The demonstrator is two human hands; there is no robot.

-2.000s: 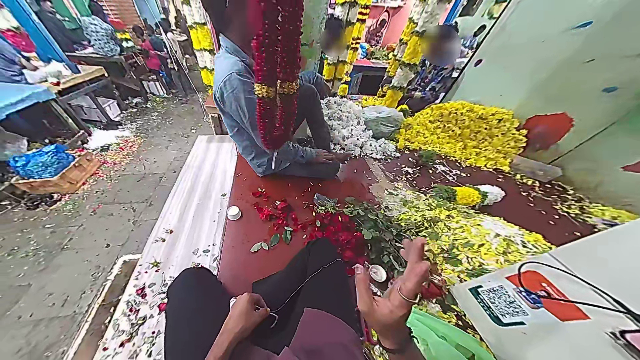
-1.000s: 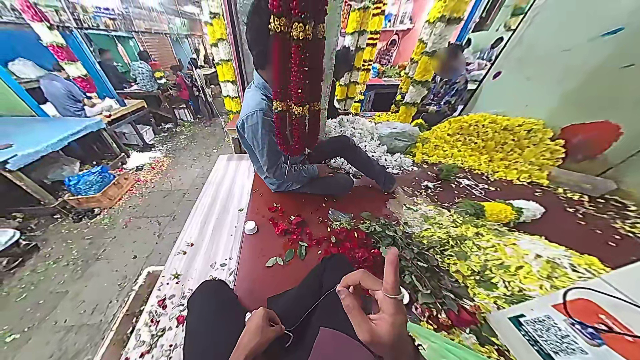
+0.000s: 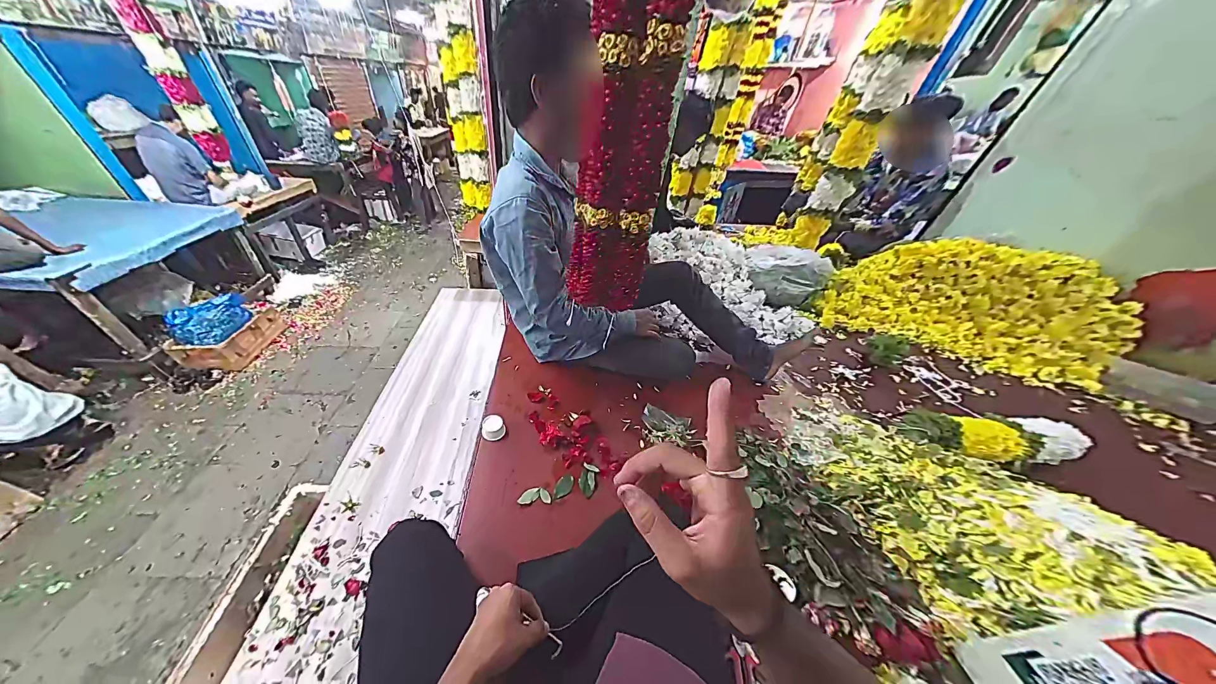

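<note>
My left hand (image 3: 503, 627), low in the view over my lap, is closed on a thin white thread (image 3: 608, 589) and a small white thing whose kind I cannot tell. From there the thread runs up to my right hand (image 3: 708, 532). That hand is raised, its index finger pointing up with a ring or loop around it, thumb and middle finger bent toward each other; whether the thread is pinched there is unclear. Beyond my hands, red petals (image 3: 570, 437) and green leaves (image 3: 562, 486) lie on the red-brown platform (image 3: 494, 532), with a small white round container (image 3: 493, 427) at its left edge.
A seated person in a denim shirt (image 3: 532, 256) is ahead, behind hanging red garlands (image 3: 622, 171). Yellow flowers (image 3: 978, 304), white flowers (image 3: 712, 275) and leafy stems (image 3: 807, 532) cover the right side. A white ledge (image 3: 418, 399) borders the walkway at left.
My right hand had its fingers spread two seconds ago; now its index finger points up and the others are bent. My left hand stays low with the thread. The view has swung somewhat.
</note>
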